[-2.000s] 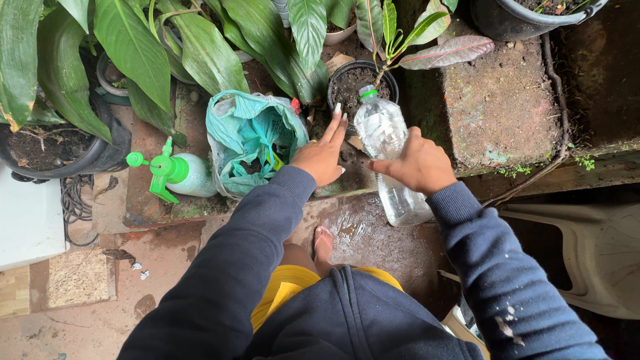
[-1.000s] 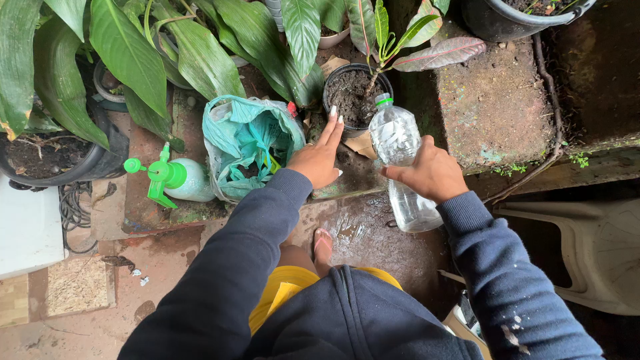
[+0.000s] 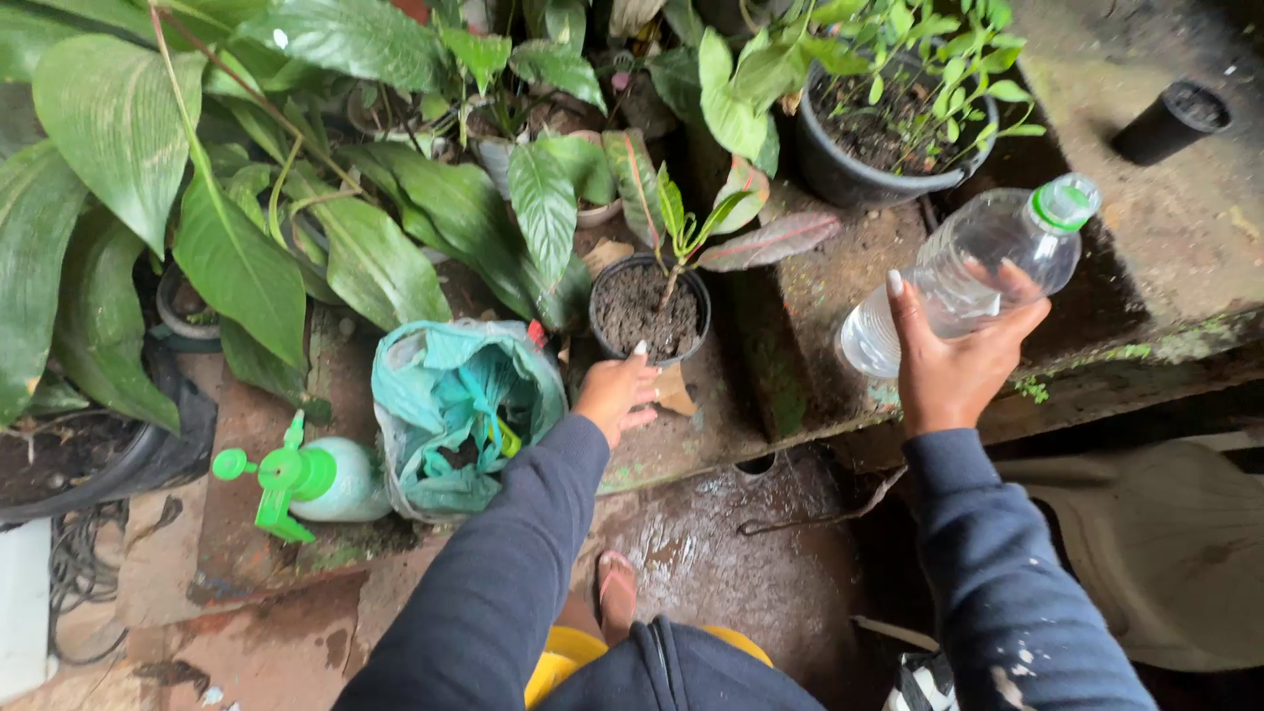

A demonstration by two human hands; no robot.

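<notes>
My right hand [image 3: 958,355] is closed around a clear plastic bottle [image 3: 997,242] with a green ring at its neck, tilted over the right part of the ledge, its base toward the lower left. Liquid shows inside. My left hand [image 3: 620,395] rests at the near rim of a small black pot [image 3: 647,308], fingers slightly apart, holding nothing. Dark soil fills that pot, and a young plant [image 3: 681,232] with green and reddish leaves grows from it. Left of the hand stands a teal plastic bag [image 3: 405,365], folded open, with soil and something yellow-green inside.
A green-topped spray bottle [image 3: 341,481] stands left of the bag. Large leafy plants [image 3: 365,257] crowd the back left. A grey pot of seedlings [image 3: 879,183] and a small black pot [image 3: 1165,128] stand at the right. Below the ledge is a beige plastic chair [image 3: 1155,543].
My right hand has carried the bottle away from the small pot to the right, and the bottle's tilt has changed. My left hand has stayed near the pot's rim.
</notes>
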